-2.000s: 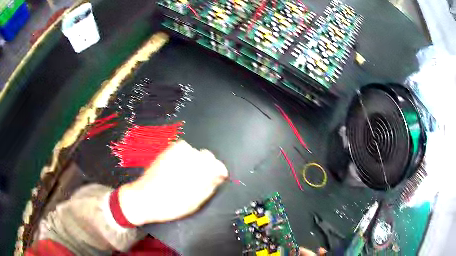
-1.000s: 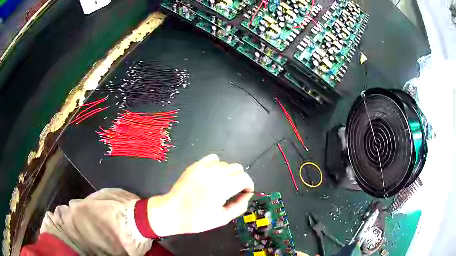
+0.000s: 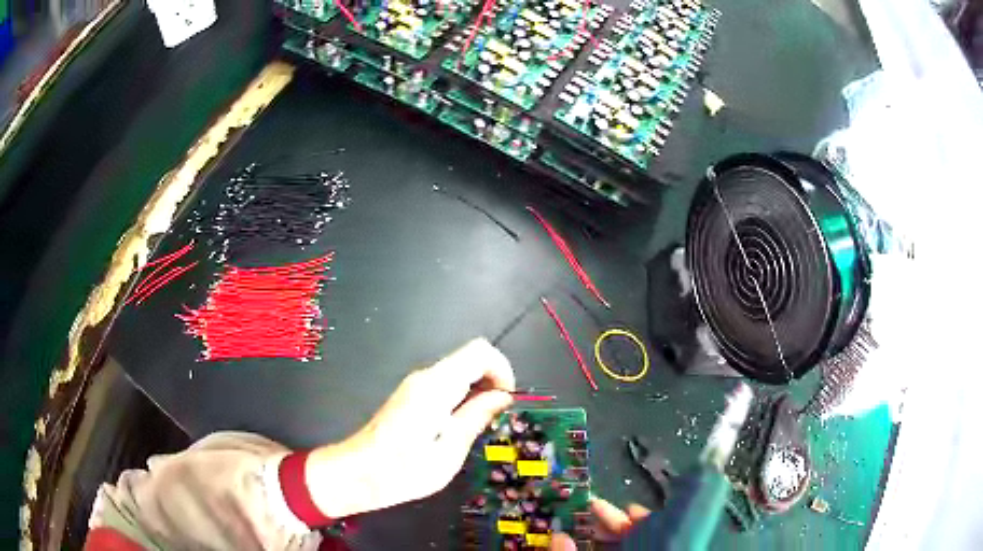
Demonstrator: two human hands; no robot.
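My left hand (image 3: 415, 441) pinches a red wire (image 3: 532, 398) by one end, just above the top edge of a green circuit board (image 3: 528, 463) with yellow blocks. The wire points right. My right hand (image 3: 612, 519) is at the bottom edge, mostly cut off, with fingertips at the board's right side. It holds a blurred soldering iron by its blue-green handle (image 3: 692, 508), pale barrel pointing up and right; the grip itself is largely hidden. Red wires (image 3: 264, 312) lie in a pile at left, with black wires (image 3: 282, 211) above them.
Stacked boards (image 3: 517, 54) stand at the far side. A round black fan (image 3: 755, 269) stands right. Loose red wires (image 3: 569, 342) and a yellow ring (image 3: 622, 355) lie mid-bench. Dark cutters (image 3: 649, 465) lie beside the iron, left of a solder dish (image 3: 785, 471).
My left hand has moved from beside the red pile to the board with a red wire. The iron has shifted left over the cutters. The whole view has shifted slightly.
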